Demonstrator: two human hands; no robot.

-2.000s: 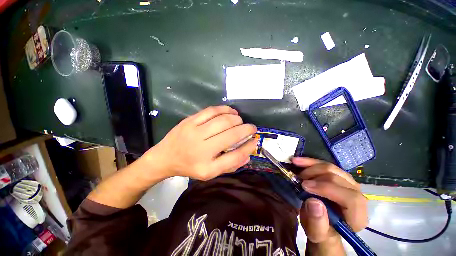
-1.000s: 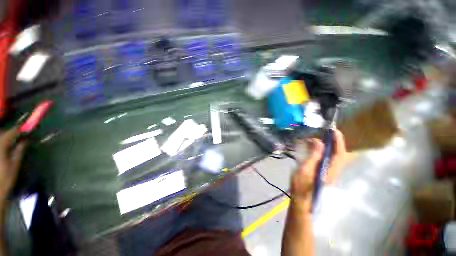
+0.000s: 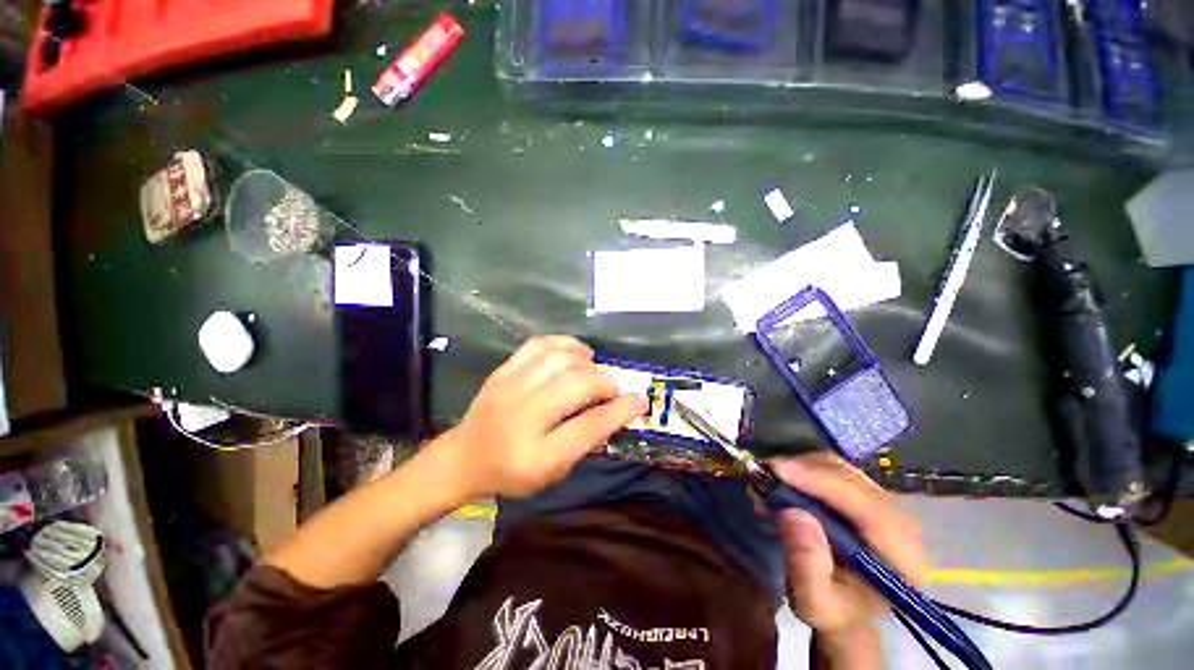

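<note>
My left hand point(image 3: 541, 416) rests on the opened handset point(image 3: 718, 401) at the bench's front edge, its fingertips on the handset's left part. The handset shows a white screen module and a small orange-yellow strip. My right hand point(image 3: 838, 537) holds the blue soldering iron point(image 3: 871, 565). The iron's metal tip points at the strip; whether it touches cannot be told. The blue front housing point(image 3: 838, 373) lies right of the handset, with an empty window above a grey keypad.
White paper pieces point(image 3: 648, 280), silver tweezers point(image 3: 955, 268) and a black screwdriver point(image 3: 1091, 380) lie behind and right. A smartphone point(image 3: 381, 347), white case point(image 3: 227, 342) and screw cup point(image 3: 286, 217) are left. A red tray point(image 3: 183, 46), red lighter point(image 3: 418, 60) and blister tray point(image 3: 838, 72) are behind.
One second ago the view was turned right, with the iron raised over the right side and my left hand at the left edge. Now both hands are together at the handset, as two seconds ago.
</note>
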